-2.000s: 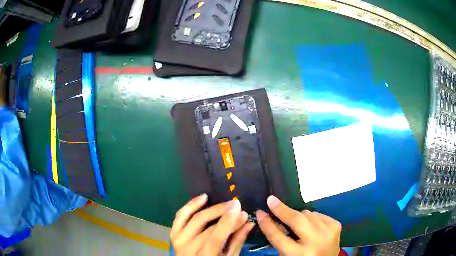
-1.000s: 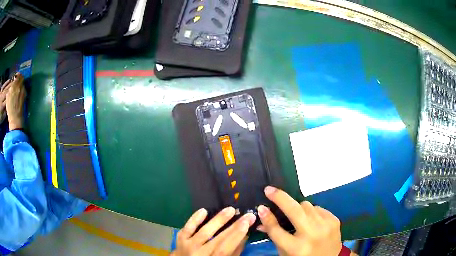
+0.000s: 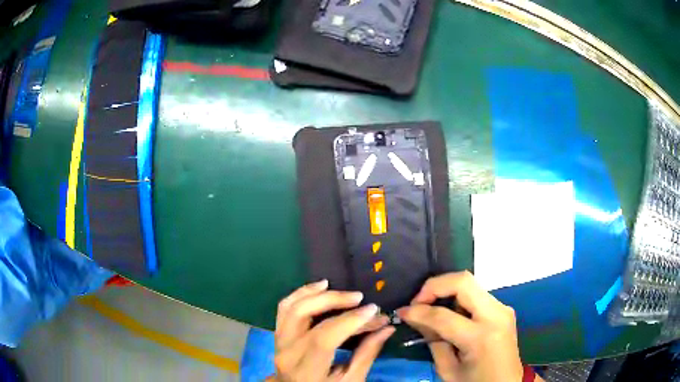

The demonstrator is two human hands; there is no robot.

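Note:
A black phone mid-frame (image 3: pixel 403 224) lies on a dark foam pad (image 3: pixel 317 201), with two pale slanted strips near its top and an orange flex cable (image 3: pixel 377 210) in its middle. My left hand (image 3: pixel 328 332) is at the frame's lower end, fingers bent. My right hand (image 3: pixel 466 321) is beside it, thumb and finger at a tiny silvery part (image 3: pixel 395 318) between the hands. A slim tool with a pale tip (image 3: pixel 414 342) shows under my right fingers. The fingers hide the frame's lower end.
Another phone frame (image 3: pixel 365 22) lies on stacked foam pads at the top. White paper (image 3: pixel 522 235) lies on blue film (image 3: pixel 533 127) at right, with a clear parts tray (image 3: pixel 656 224) beyond. A black strip (image 3: pixel 115 149) and a person's blue sleeve (image 3: pixel 37 261) are at left.
The phone and pad appear further right in the view, and the far pads higher. My right fingers have bent inward, and the pale tool tip now shows. The other person's hand at left has left the view.

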